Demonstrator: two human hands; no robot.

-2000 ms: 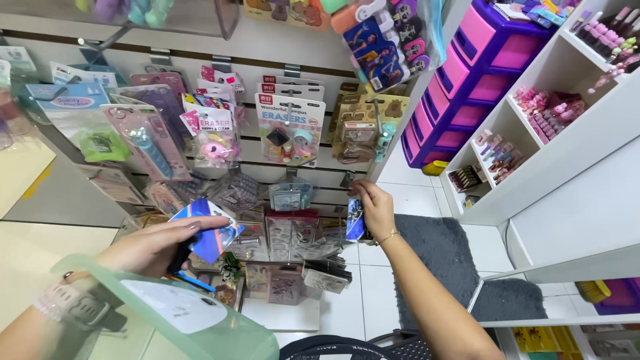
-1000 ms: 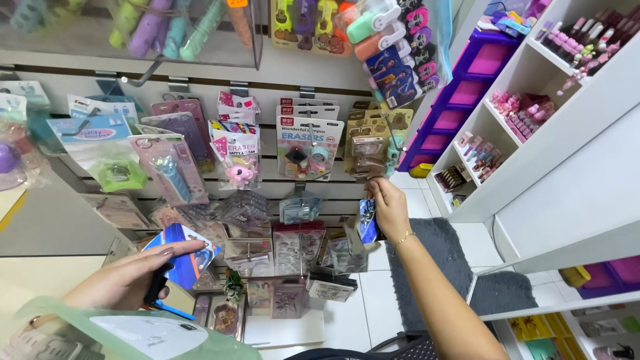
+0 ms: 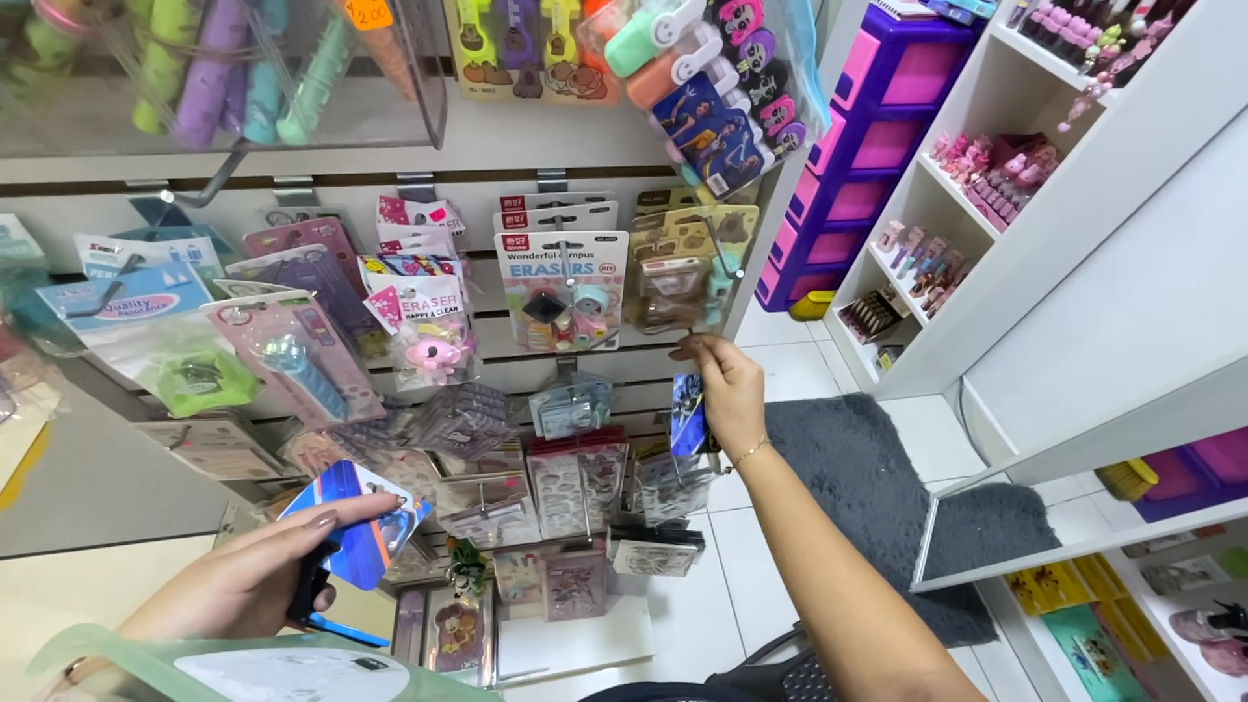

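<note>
My left hand (image 3: 258, 556), at the lower left, grips a blue-and-white printed card package (image 3: 356, 526) together with a black and blue item (image 3: 314, 595) that is partly hidden by the fingers. A translucent green container or bag (image 3: 273, 668) lies over that forearm. At the right of the display, my right hand (image 3: 726, 390) holds a small blue printed package (image 3: 688, 414) below its pinched fingers, close beneath the brown bear-print packs (image 3: 682, 263). To their left hang eraser packs (image 3: 563, 292) on a metal hook.
Hooks on the slatwall (image 3: 331, 156) bear several blister packs. A clear bin (image 3: 419, 88) juts out at upper left. Right of the display stand purple-and-pink drawers (image 3: 877, 127), white shelves (image 3: 960, 205) and a mirror (image 3: 985, 526). A grey rug (image 3: 848, 478) covers part of the tiled floor.
The view has shifted, with the wall packs now lower in it. Both hands still hold their packages.
</note>
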